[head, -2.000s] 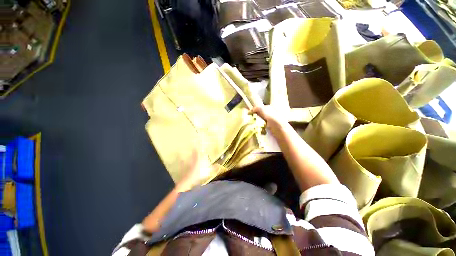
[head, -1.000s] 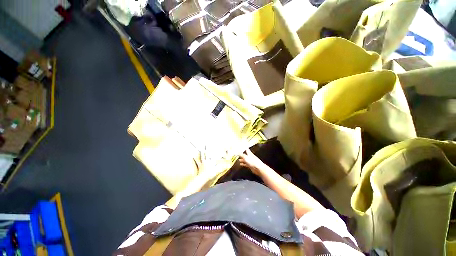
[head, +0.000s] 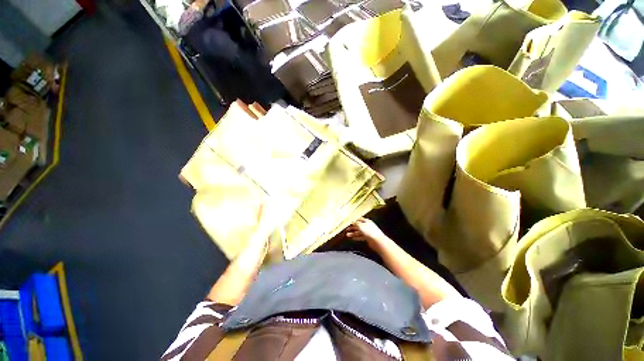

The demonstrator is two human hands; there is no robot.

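Note:
A stack of tan bag panels [head: 233,158] with yellow edges lies tilted in front of me, a small dark patch [head: 312,147] on its top piece. My left hand [head: 277,206] lies over the near left part of the stack; it is washed out by glare and its fingers are not clear. My right hand [head: 361,230] is at the near right edge of the stack, fingers bent. Whether it grips the edge or only touches it is not clear.
Khaki bag bodies [head: 487,218] with yellow insides crowd the right side. One with a dark brown pocket [head: 392,99] lies beyond the stack. Brown pieces [head: 300,67] lie at the far side. Dark floor with a yellow line [head: 189,83] is at left; blue bins [head: 48,303] stand lower left.
My right hand has moved from the stack's far right edge down to its near right edge. The panels at that edge now lie flatter and more fanned. The camera view has turned.

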